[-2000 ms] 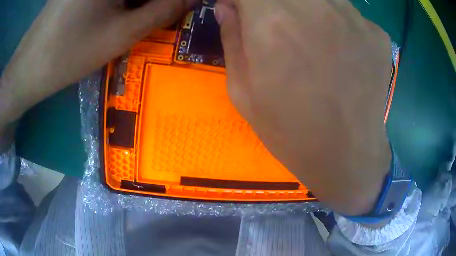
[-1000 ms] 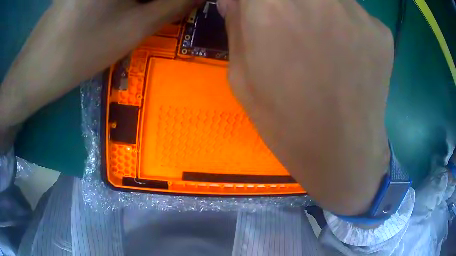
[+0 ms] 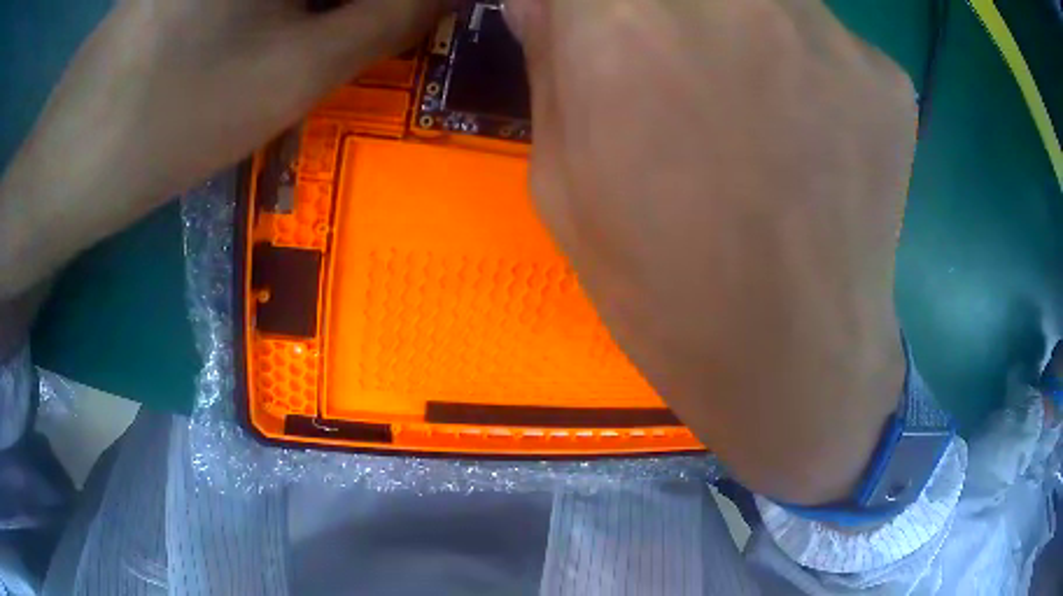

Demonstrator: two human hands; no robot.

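The orange tablet housing point(image 3: 466, 303) with a black rim lies in front of me. The dark mainboard point(image 3: 484, 82) with gold screw holes sits at its far edge, partly covered by my right hand. My right hand point(image 3: 711, 175) reaches over the housing's right part, fingertips at the board near the top edge of the picture. My left hand point(image 3: 222, 105) reaches in from the left to the housing's far edge. Its fingertips are cut off by the picture's edge. Whether either hand holds something cannot be seen.
Bubble wrap point(image 3: 216, 349) lies under the housing, on a green mat point(image 3: 991, 268). A black pad point(image 3: 287, 291) is at the left side wall, and a long foam strip point(image 3: 548, 413) runs along the near edge. Yellow tape point(image 3: 1026, 82) crosses the upper right. A blue wrist strap point(image 3: 892, 466) is on my right wrist.
Since two seconds ago the housing sits slightly higher in the picture and its right rim is now hidden by my right hand. Both hands stay at the far edge with small shifts.
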